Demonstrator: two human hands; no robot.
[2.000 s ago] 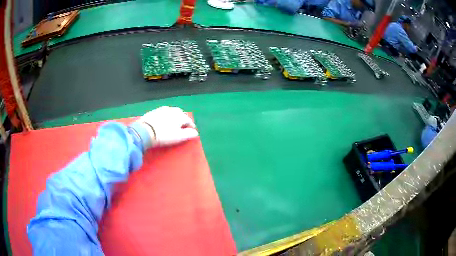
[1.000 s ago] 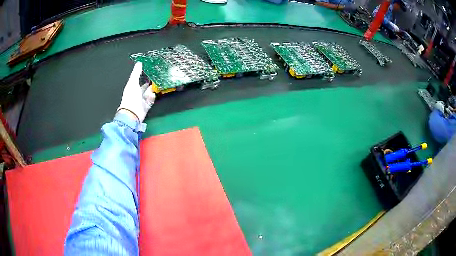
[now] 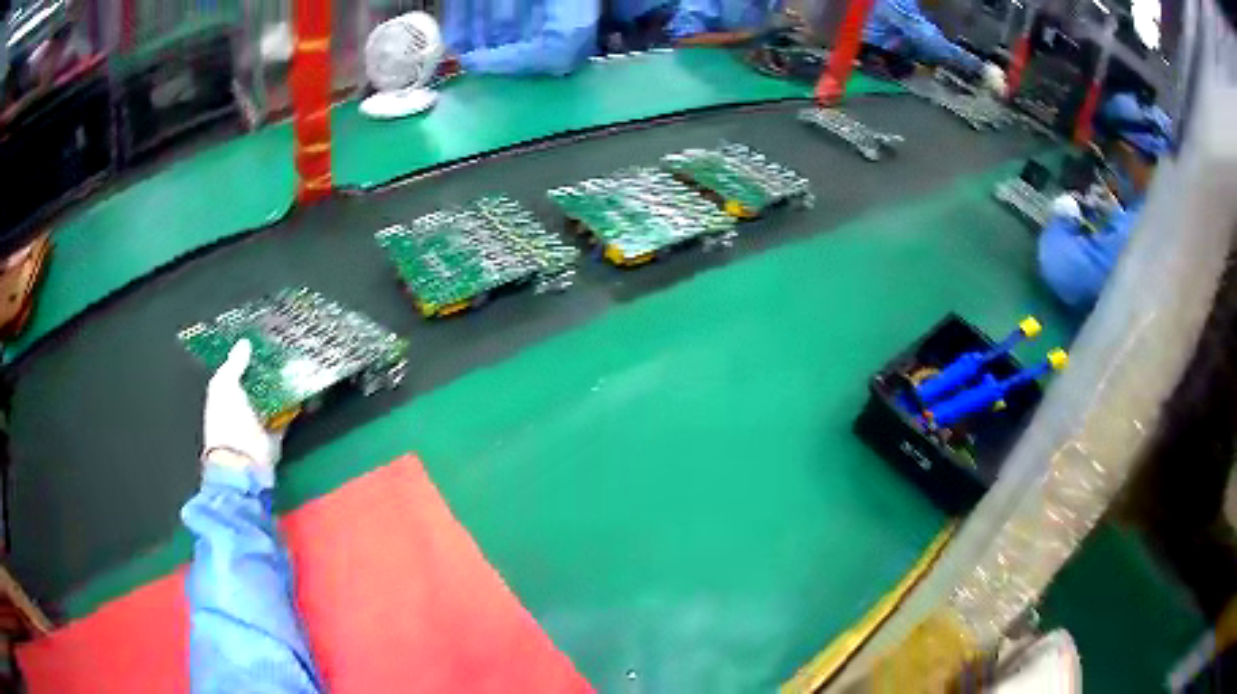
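Note:
My left hand, in a white glove and blue sleeve, grips the near left corner of a green circuit board on the dark conveyor belt. The thumb lies on the board's top face; the fingers are mostly hidden. The board is populated with rows of silvery parts and shows yellow parts under its near edge. A pale rounded shape is cut off at the bottom right edge; I cannot tell if it is my right hand.
Several more boards stand in a row on the belt. A red mat lies on the green bench. A black bin holds blue-handled tools. The curved booth edge is at right. A white fan and people in blue are beyond.
My left hand went from the red mat to the nearest board and took hold of its corner. The view has turned right, so hand, boards and mat now sit further left and lower.

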